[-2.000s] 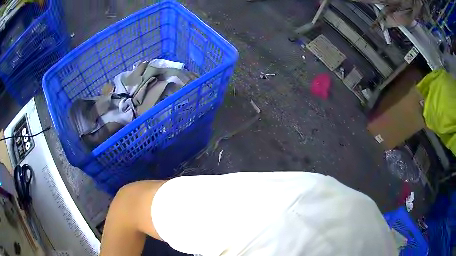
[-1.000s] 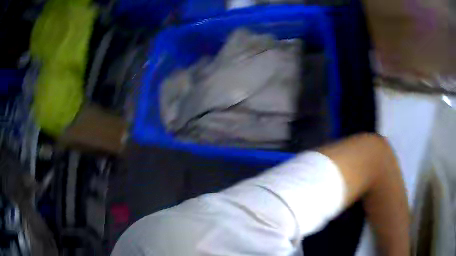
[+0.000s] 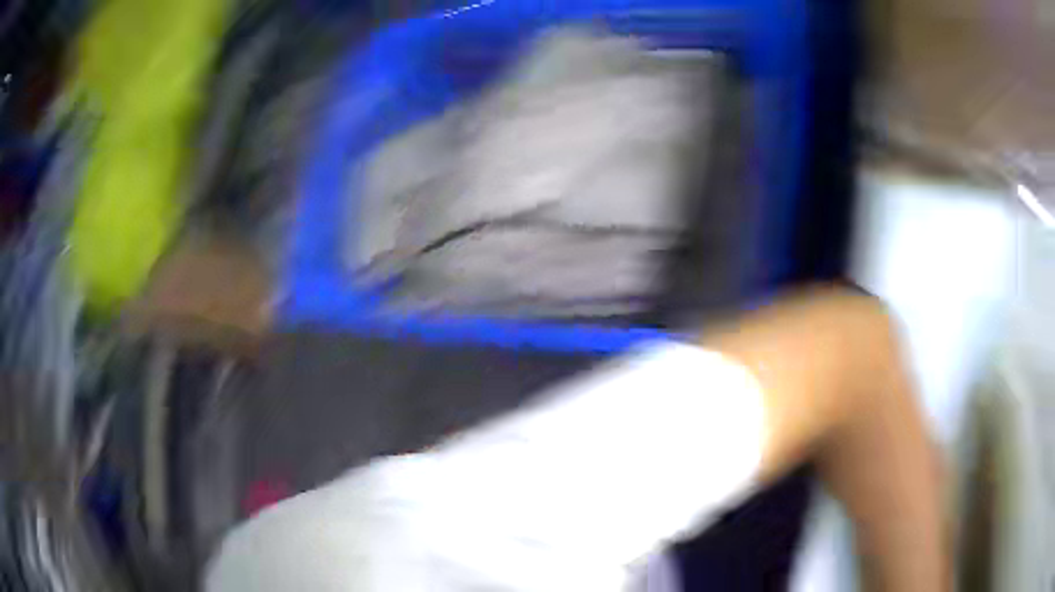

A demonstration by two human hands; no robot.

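Note:
Neither of my hands is in view. One bent arm of mine in a short white sleeve crosses the lower half of the head view, and its forearm runs out of the bottom edge. A blue plastic crate (image 3: 463,332) lies beyond the arm. It holds a pile of pale grey-beige cloth (image 3: 578,139) with dark fold lines. The picture is strongly blurred, so the cloth's details cannot be told.
A white table surface (image 3: 935,266) is at the right, with a pale curved shape below it. A yellow-green cloth or bag (image 3: 133,174) hangs at the upper left, above a brown box-like shape (image 3: 208,295). A small pink thing (image 3: 267,495) lies on the dark floor.
The view has swung from one blue crate with the table at left to another with the table at right. Since one second ago, the crate and arm have shifted only slightly in the picture.

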